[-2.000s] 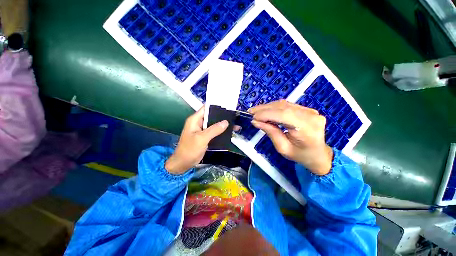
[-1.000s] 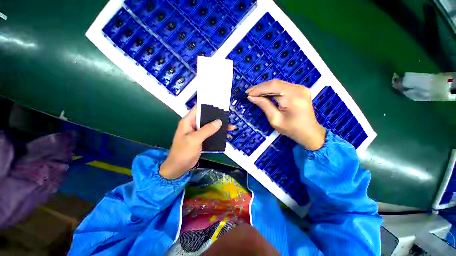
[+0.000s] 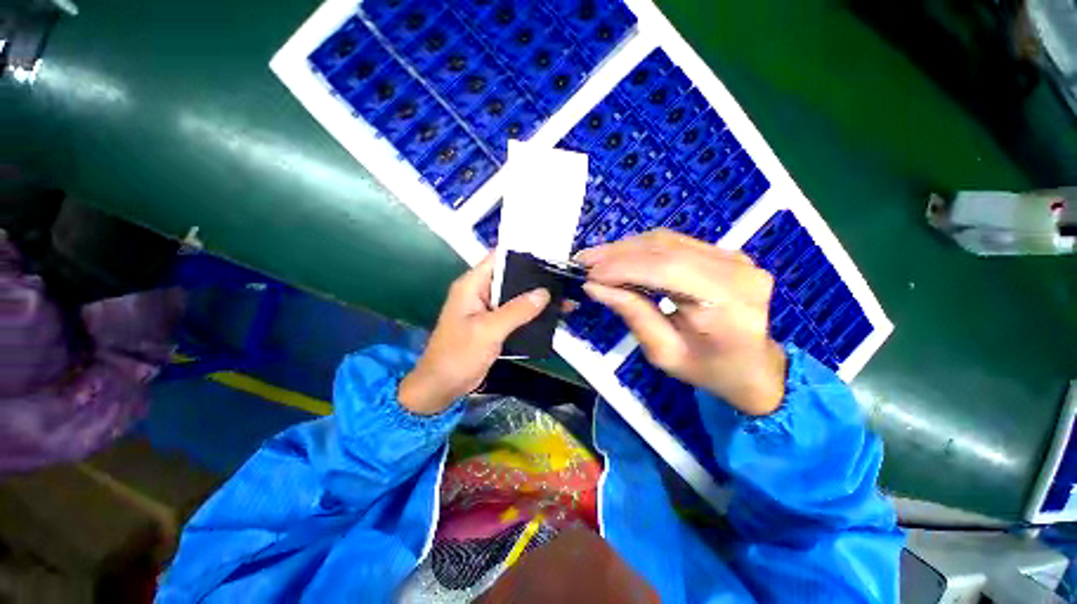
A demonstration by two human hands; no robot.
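My left hand [image 3: 468, 336] holds the adhesive sheet [image 3: 544, 201], its white bare part pointing away from me and its black part under my thumb. My right hand [image 3: 691, 309] pinches thin tweezers [image 3: 572, 269], whose tips are at the upper right of the black part. Whether a piece is at the tips cannot be told. The white-bordered component tray [image 3: 478, 203] lies beyond and below my hands, with blue blocks holding rows of small components [image 3: 647, 179] with dark round centres. My hands and the sheet hide part of the middle block.
The tray lies on a shiny green bench surface [image 3: 272, 218]. A white fitting [image 3: 1004, 222] is at the right. Part of a second tray [image 3: 1055, 478] shows at the right edge. Grey-white equipment [image 3: 986, 566] is at the lower right. A person's pink sleeve [image 3: 71, 378] is at the left.
My right hand has come back from over the tray's middle block to the black part of the sheet, where it also was two seconds ago. The camera view has shifted slightly.
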